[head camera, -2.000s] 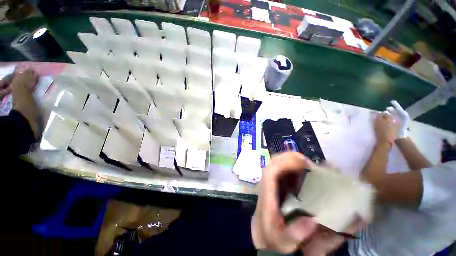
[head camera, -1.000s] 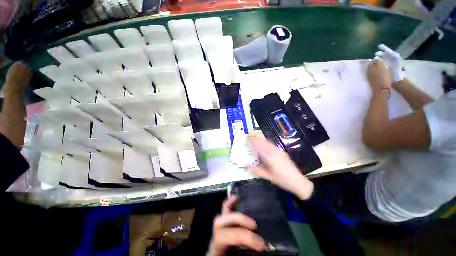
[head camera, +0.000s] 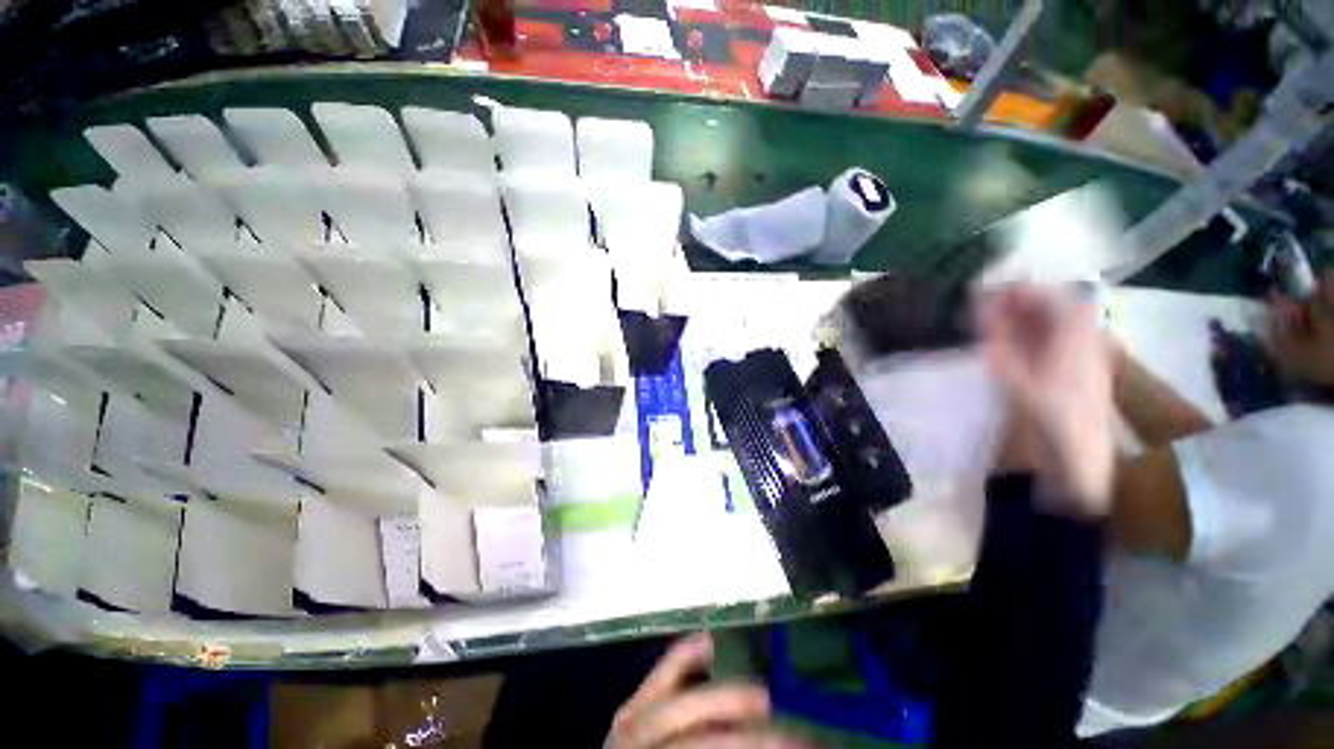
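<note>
My left hand (head camera: 695, 710) is low at the bottom edge, partly cut off, its fingers apart with nothing visible in them. My right hand (head camera: 1046, 388) is stretched over the bench at the right and strongly blurred. A blurred dark box (head camera: 914, 315) lies just left of it; whether my fingers touch it cannot be told. Rows of open white-lined boxes (head camera: 366, 278) stand at left, flaps up. A white leaflet stack (head camera: 710, 512) lies below the blue label sheet (head camera: 663, 410). Right of them is a long black pile (head camera: 797, 498) with a blue-orange print.
A grey-white cylinder (head camera: 856, 212) with a dark end lies on the green belt (head camera: 732, 139) behind the bench. A person in a white shirt (head camera: 1244, 556) is close at the right. A red-topped table (head camera: 702, 51) stands beyond. A brown carton (head camera: 381, 714) is under the bench.
My right hand has moved from the leaflets far out to the right. The dark box that my left hand held is gone from it. A blurred dark box now shows beyond the black pile.
</note>
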